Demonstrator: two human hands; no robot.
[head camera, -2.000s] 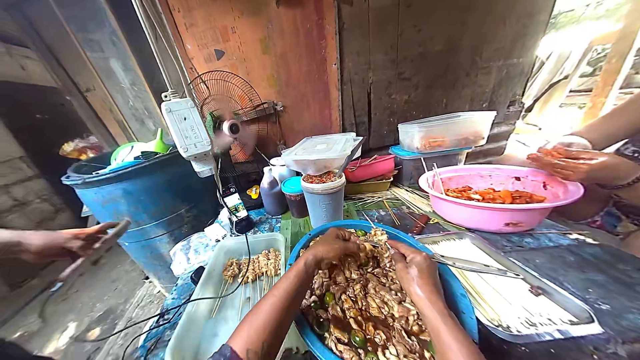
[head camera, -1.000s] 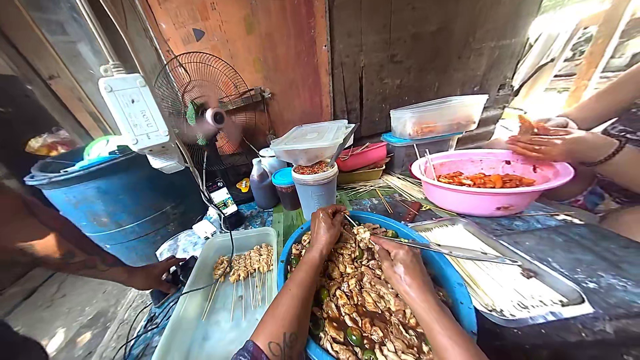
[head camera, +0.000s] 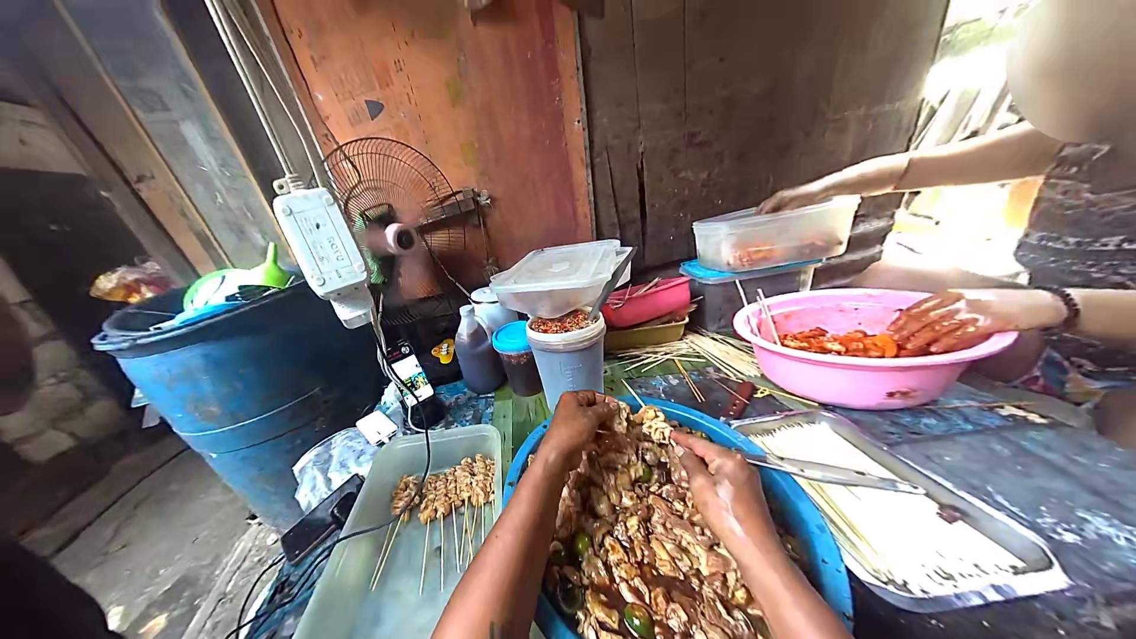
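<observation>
My left hand is closed on a bamboo skewer whose tip shows past the fingers. Fingers of my right hand pinch a piece of meat beside it. Both are over a blue basin of marinated meat pieces with green citrus fruits. Left of the basin, a pale plastic tray holds several skewers of meat. To the right, a metal tray carries bare skewers, and metal tongs span its near corner and the basin's rim.
A co-worker's hand is in a pink basin of red meat; the other reaches into a clear container. Behind my basin stand a tub of chili mix and bottles. A fan, phone, cable and blue drum are at left.
The co-worker's hands, together above the pink basin before, are now apart, one in the basin and one at the clear container. The other person's hand at the left has gone from the table edge.
</observation>
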